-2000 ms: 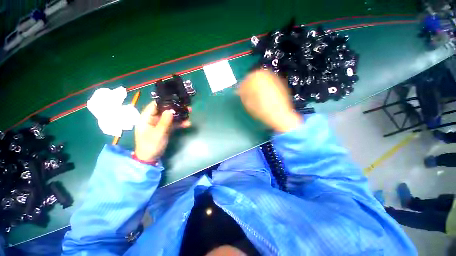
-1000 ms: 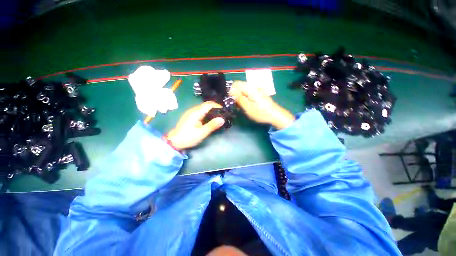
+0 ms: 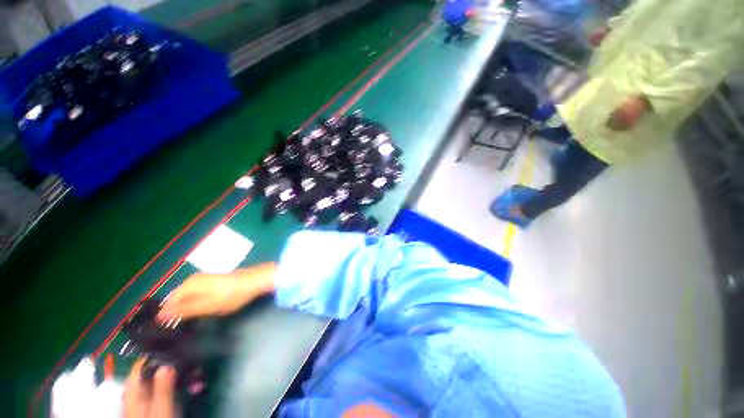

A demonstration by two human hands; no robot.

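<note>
Black wristwatches with silver buckle glints lie at the lower left, blurred. My right hand reaches over them from the right, fingertips at their upper edge; its grip is unclear. My left hand is cut off by the bottom edge, its fingers around a dark blurred wristwatch. A large watch pile lies beyond my right sleeve. A white card lies between that pile and my right hand.
A white cloth and an orange stick are beside my left hand. A blue bin of black pieces stands beyond the bench. Another blue bin is below the bench edge. A person in yellow stands at right.
The view has swung right, so my hands and the cloth now sit at lower left. The blue bins and the person in yellow have come into view. The left watch pile is out of view.
</note>
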